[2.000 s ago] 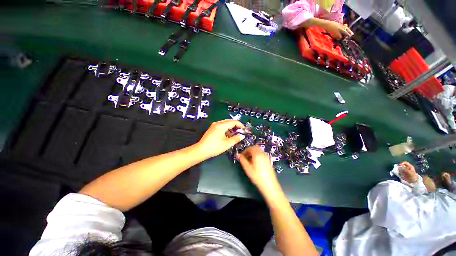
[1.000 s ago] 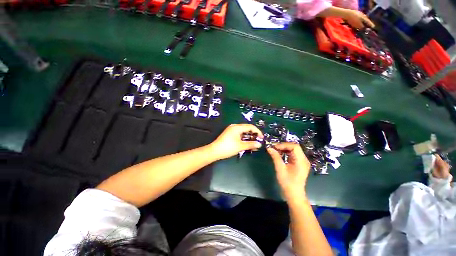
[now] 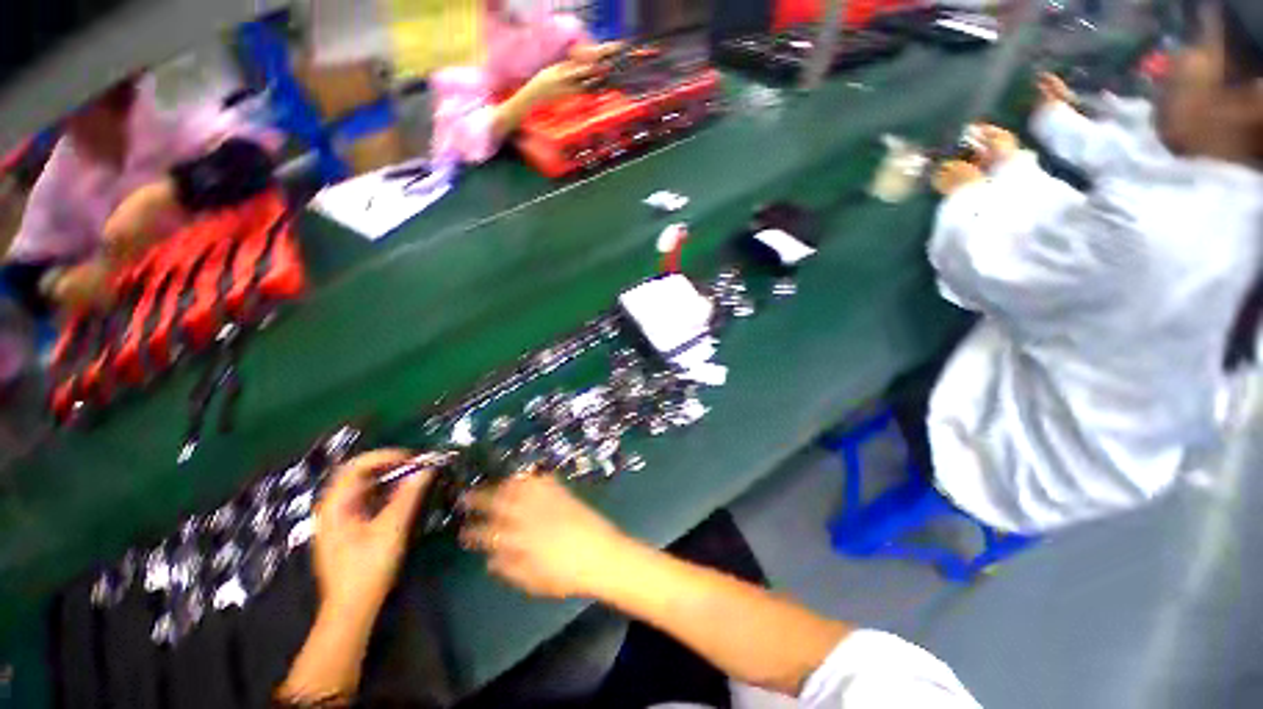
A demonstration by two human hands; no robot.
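Observation:
My left hand (image 3: 363, 526) is at the lower left and holds a small dark and silver module (image 3: 413, 467) between thumb and fingers. My right hand (image 3: 533, 533) is just right of it, fingers bent, blurred; I cannot tell if it holds anything. A loose heap of black and silver parts (image 3: 596, 423) lies beyond my right hand. Modules with pale tabs (image 3: 229, 533) lie in rows on the black tray (image 3: 125, 651) at the lower left, partly behind my left hand.
A white block (image 3: 668, 313), a red-topped stick (image 3: 675, 249) and a small black box (image 3: 778, 238) stand past the heap. A row of tiny parts (image 3: 526, 367) runs behind it. Red-orange trays (image 3: 623, 118) and people in pink are across the bench. A person in white (image 3: 1094, 319) sits at right.
The view has swung right and tilted, and is now blurred. My hands have moved apart slightly; my left hand still holds a module.

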